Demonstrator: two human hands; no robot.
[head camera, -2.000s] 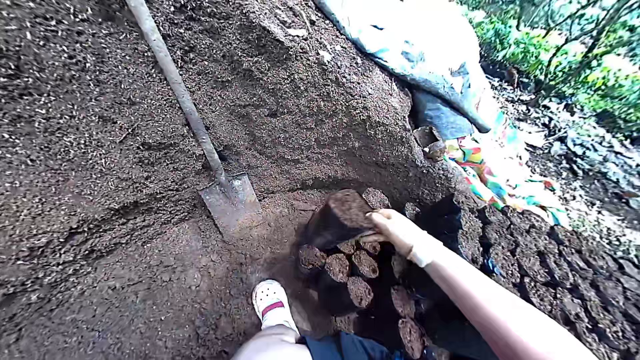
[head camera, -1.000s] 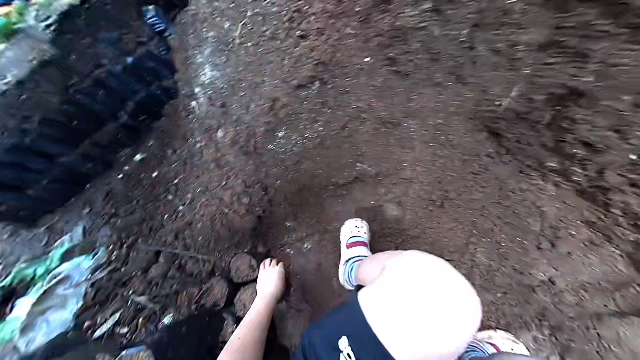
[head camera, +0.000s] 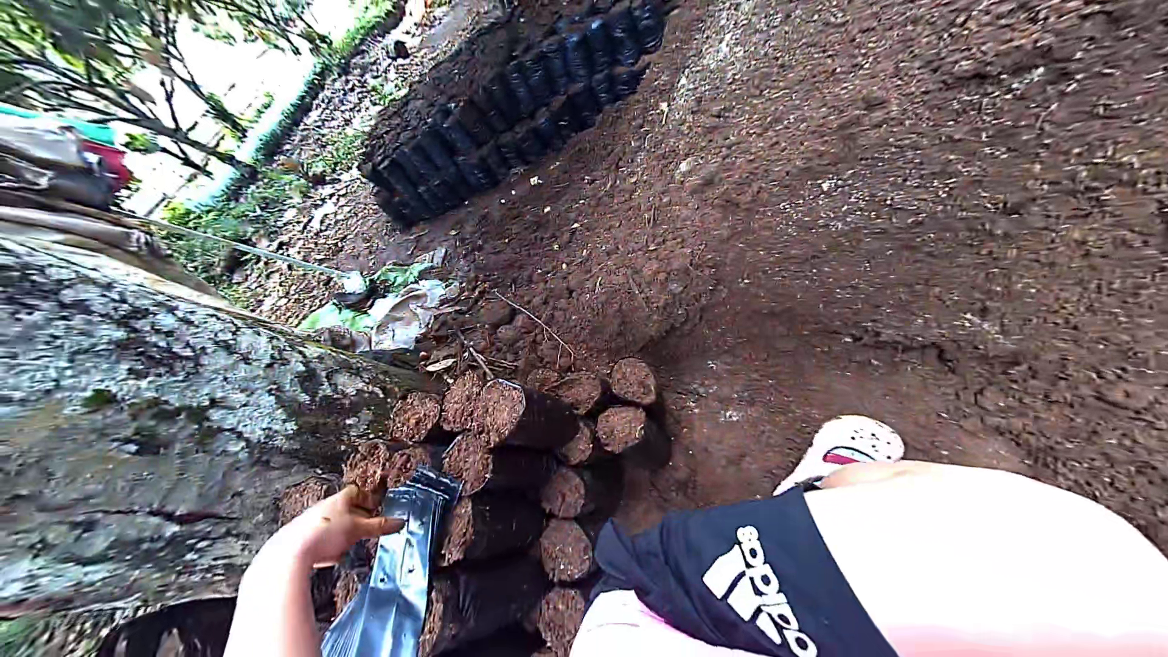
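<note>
My left hand (head camera: 336, 531) is at the lower left, with its thumb over the edge of a bundle of flat, shiny black plastic bags (head camera: 400, 561) and its fingers partly hidden beside it. Behind and right of the bundle lie several black plastic nursery bags filled with brown soil (head camera: 516, 415), stacked on their sides with their open ends showing. Some soil-filled ends also show just beyond my fingertips. My right hand is out of view.
A lichen-covered tree trunk (head camera: 182, 392) is at the left. Rows of upright filled black bags (head camera: 520, 100) stand farther off. Loose soil (head camera: 912, 219) slopes at the right. Crumpled plastic sheeting (head camera: 406, 315) lies beyond the stack. My shoe (head camera: 858, 443) rests on the soil.
The view has swung strongly. My left hand has left the soil-filled bag ends it touched a second ago and is now at the flat bags. The right hand, seen earlier at a filled bag, is out of view.
</note>
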